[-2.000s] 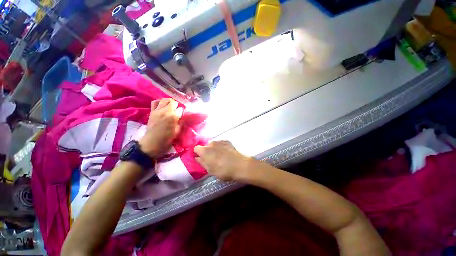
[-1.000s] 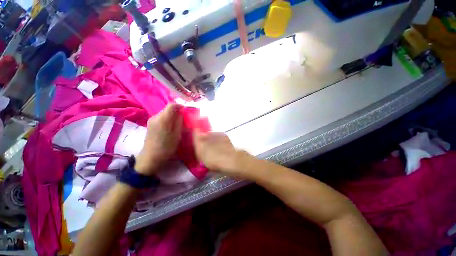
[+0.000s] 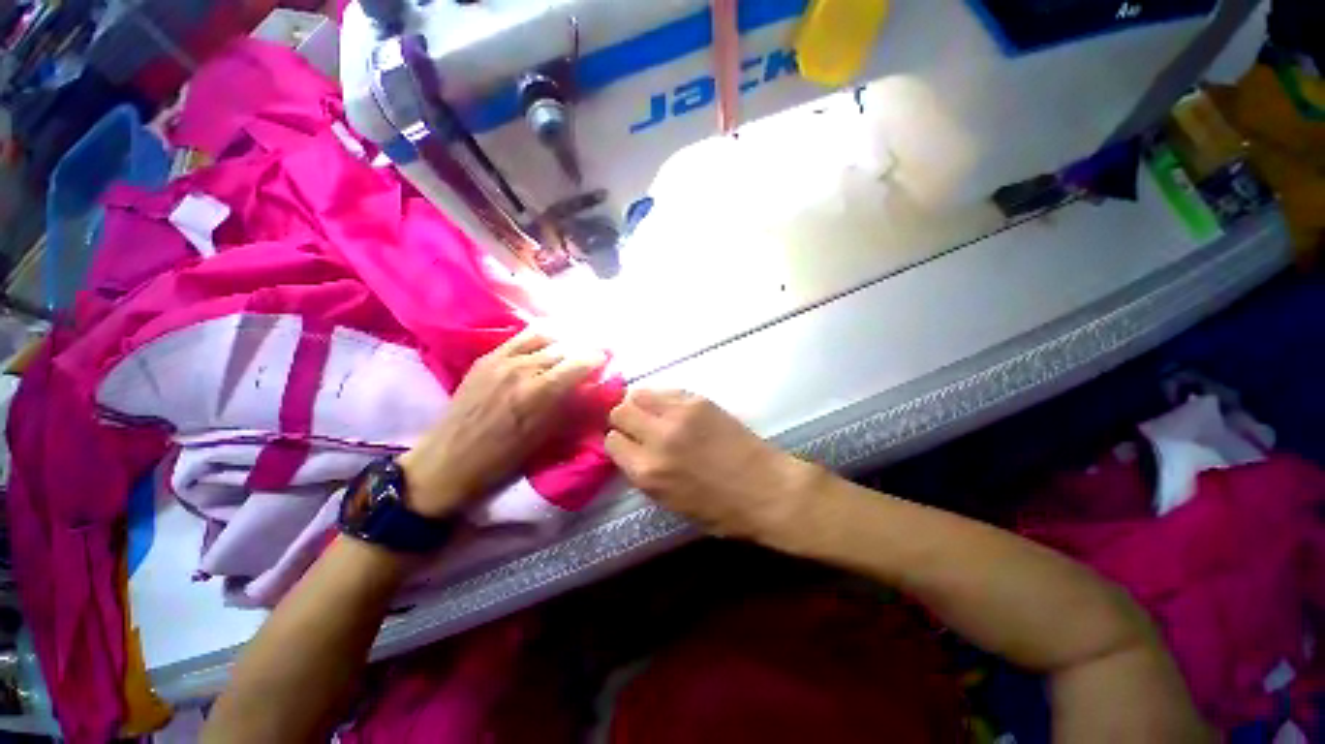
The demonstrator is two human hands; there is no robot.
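A bright pink garment (image 3: 392, 247) with pale lilac-white panels (image 3: 218, 385) lies bunched on the machine table, left of the needle area. My left hand (image 3: 501, 414), with a dark watch on the wrist, presses and holds the pink cloth just in front of the presser foot. My right hand (image 3: 683, 451) pinches the pink edge between thumb and fingers, close to my left fingertips. The white sewing machine (image 3: 625, 87) stands behind my hands. Glare from its lamp hides the needle and the cloth below it.
A yellow plastic piece (image 3: 843, 37) and a pale pink strip (image 3: 727, 66) are on the machine head. A light blue basket (image 3: 90, 196) stands at the back left. More pink cloth (image 3: 1221, 581) lies low at the right. Small items sit at the table's right end (image 3: 1184, 189).
My left hand has opened flatter over the cloth and moved slightly right. My right hand has moved right, with the pink edge in its fingertips. The garment appears further left in view.
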